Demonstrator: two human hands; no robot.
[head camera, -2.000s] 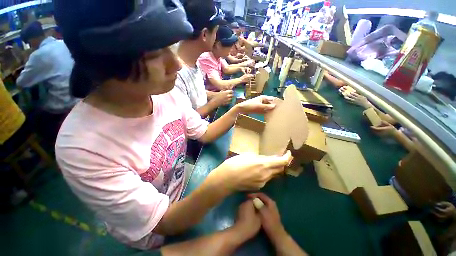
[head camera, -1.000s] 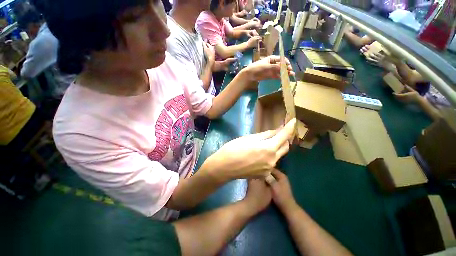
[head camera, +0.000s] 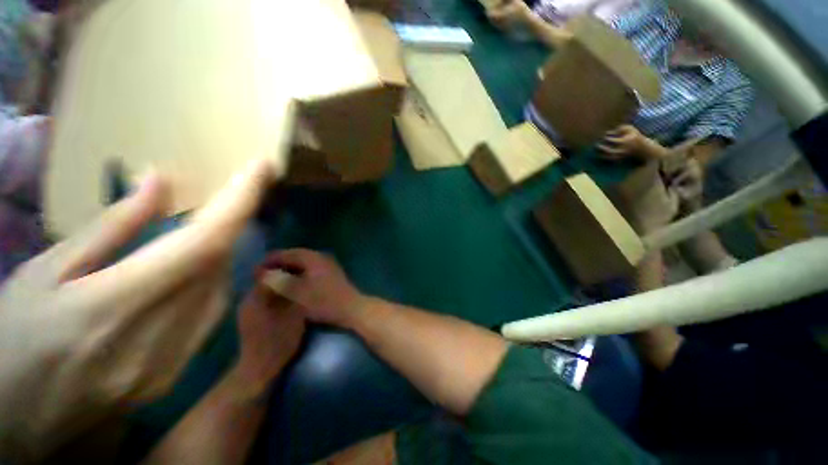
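My left hand (head camera: 266, 318) and my right hand (head camera: 318, 286) are together over the bench's near edge, fingers curled against each other. A small pale cover (head camera: 277, 281) shows on a finger or thumb between them; I see no part held. A neighbour's large blurred hand (head camera: 118, 318) holds a tan carton or cardboard piece (head camera: 191, 100) at the upper left, above and left of my hands. Brown cartons (head camera: 349, 136) stand behind it.
A tan carton blank (head camera: 454, 100) and small open carton (head camera: 517, 159) lie on the green bench mat (head camera: 436, 236). A white power strip (head camera: 434, 37) is beyond. People opposite handle brown cartons (head camera: 586, 86). Cream pipes (head camera: 672, 295) cross the right side.
The view has turned right and down, and the neighbour's hand and cardboard now fill the left side. My hands stay together, and my green right sleeve has come into view.
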